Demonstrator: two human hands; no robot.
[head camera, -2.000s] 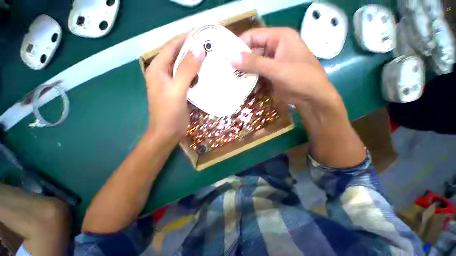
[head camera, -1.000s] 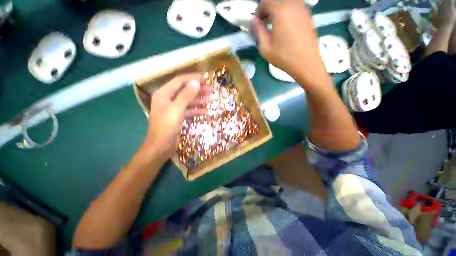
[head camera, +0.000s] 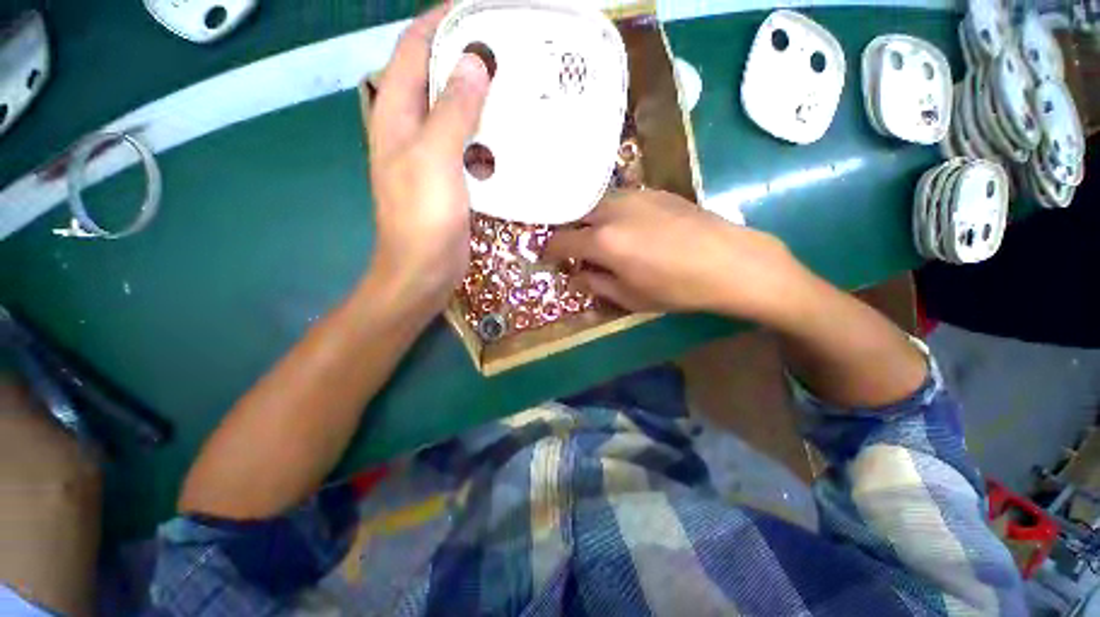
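Observation:
My left hand (head camera: 422, 181) holds a white cover plate (head camera: 543, 115) by its left side, thumb near the upper hole. The plate has two round holes at its left and a small patterned patch at upper right. It is held above the parts box (head camera: 543, 353), a shallow cardboard tray with a brown rim. Copper-coloured rings (head camera: 497, 259) lie in the box. My right hand (head camera: 663, 253) reaches into the box below the plate, fingertips down among the rings. Whether it pinches a ring is hidden.
Loose cover plates (head camera: 793, 78) lie on the green bench (head camera: 259, 283) at far right and far left. Stacked cover plates (head camera: 975, 212) stand at right. A pale cable loop (head camera: 151, 181) and a long dark object (head camera: 91, 383) lie at left. Another person's arm (head camera: 48, 506) is at lower left.
One second ago my left hand was over the rings without a plate and my right hand was at the far plates. Now my left hand holds a plate and my right hand is in the box.

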